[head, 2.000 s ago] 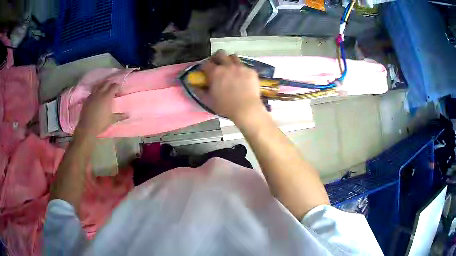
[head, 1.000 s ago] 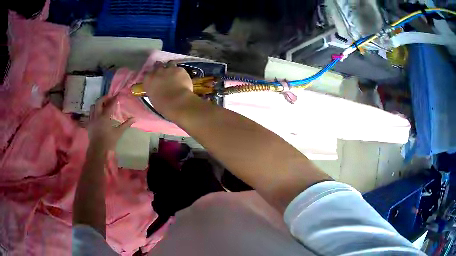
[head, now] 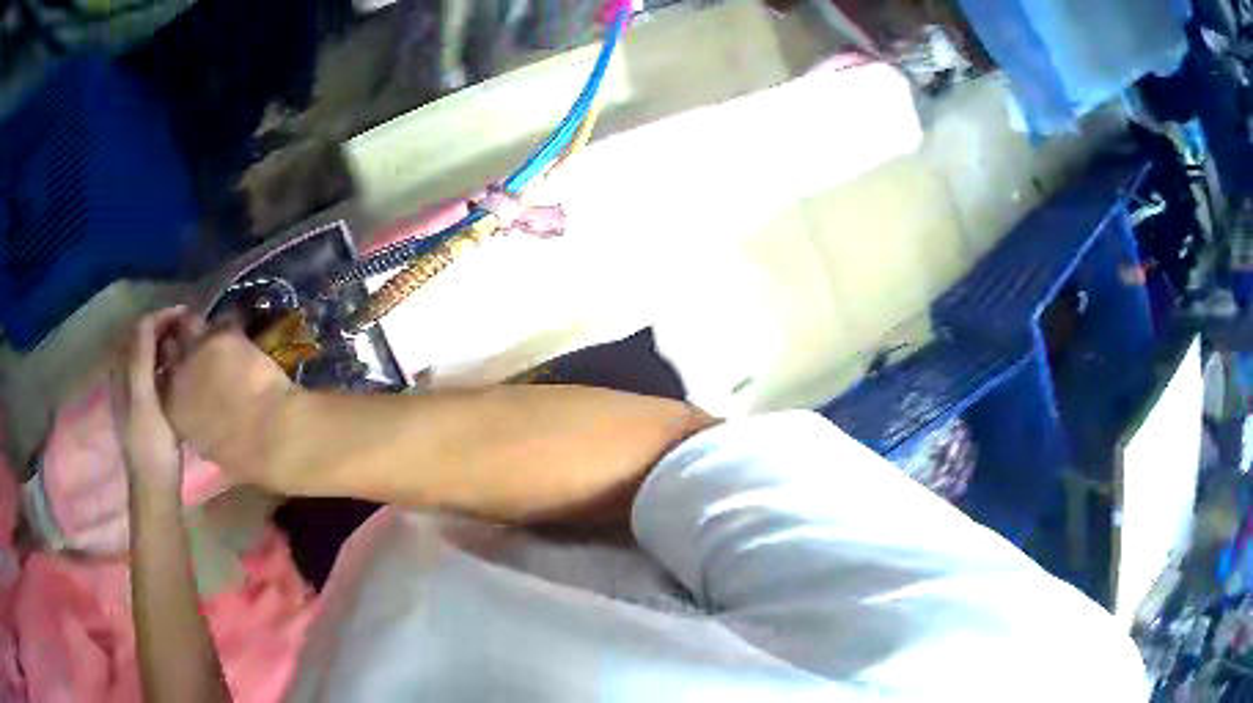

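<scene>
The pink garment piece (head: pixel 94 470) lies over the long padded board and looks white under glare along its right part (head: pixel 660 220). The steam iron (head: pixel 319 282) rests on the cloth toward the left end. My right hand (head: pixel 227 398) is closed around its yellow handle. My left hand (head: pixel 149 405) is right beside my right hand at the left; its fingertips are partly hidden, and I cannot tell if it holds anything. The steam hose and cord (head: pixel 550 154) run from the iron up to the top, with a pink tie around them.
A pink garment pile (head: pixel 69 625) is at the lower left. Blue crates stand at the left (head: pixel 89 192) and lower right (head: pixel 1024 337). A cream board (head: pixel 440 131) lies behind the padded board. A blue cover (head: pixel 1086 55) hangs at the upper right.
The iron in my right hand has moved left along the cloth toward the board's left end. My left hand is now close beside my right. The view has shifted and tilted.
</scene>
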